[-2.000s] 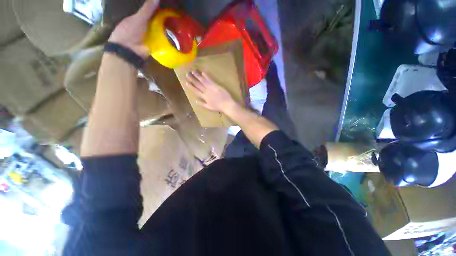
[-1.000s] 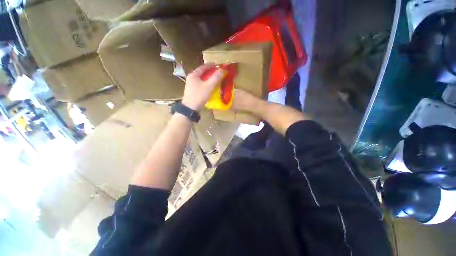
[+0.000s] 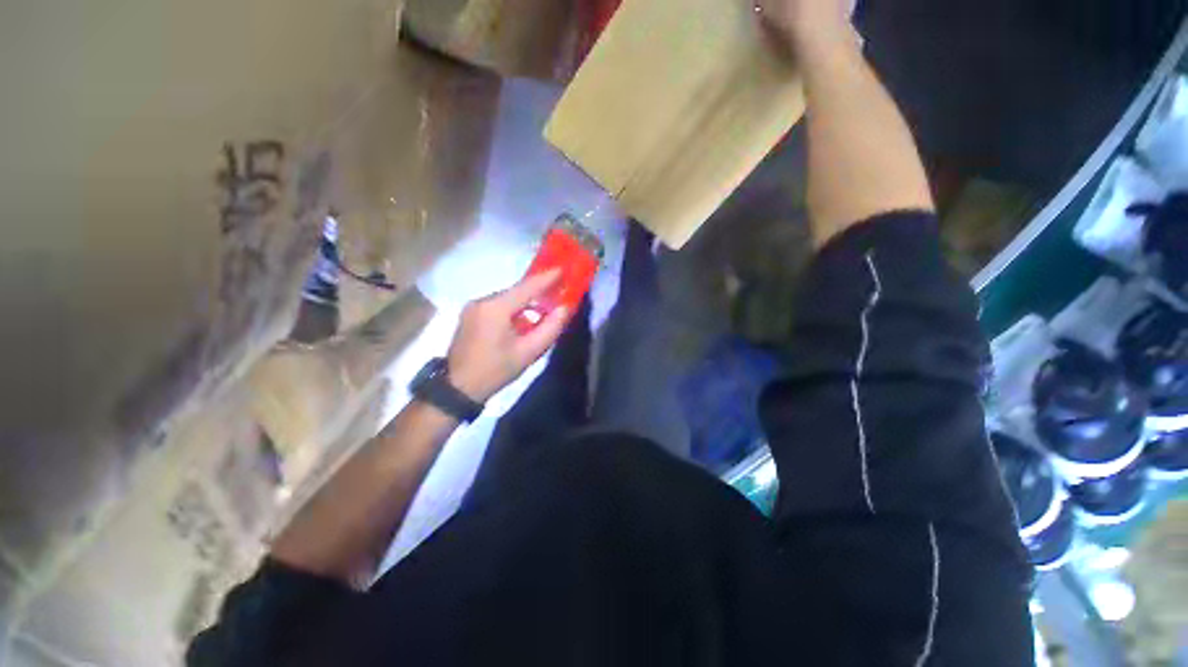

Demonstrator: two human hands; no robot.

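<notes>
My left hand (image 3: 502, 332), with a dark wristband, holds the red tape dispenser (image 3: 563, 276). Its metal tape end points up at the near edge of the small brown product carton (image 3: 678, 117). The carton's flaps are closed and it lies at an angle. My right hand (image 3: 805, 18) grips the carton's far right edge and is partly cut off by the top of the picture. The yellow hub of the dispenser is not visible.
Large brown cartons (image 3: 130, 170) with dark print fill the left side. Dark round camera heads on white bodies (image 3: 1088, 401) stand on the green-topped bench (image 3: 1010, 280) at the right. A blurred blue object (image 3: 732, 397) is low at centre right.
The view has shifted. My left hand has drawn the dispenser off the carton to its near side. My right hand has moved from the carton's face to its far right edge.
</notes>
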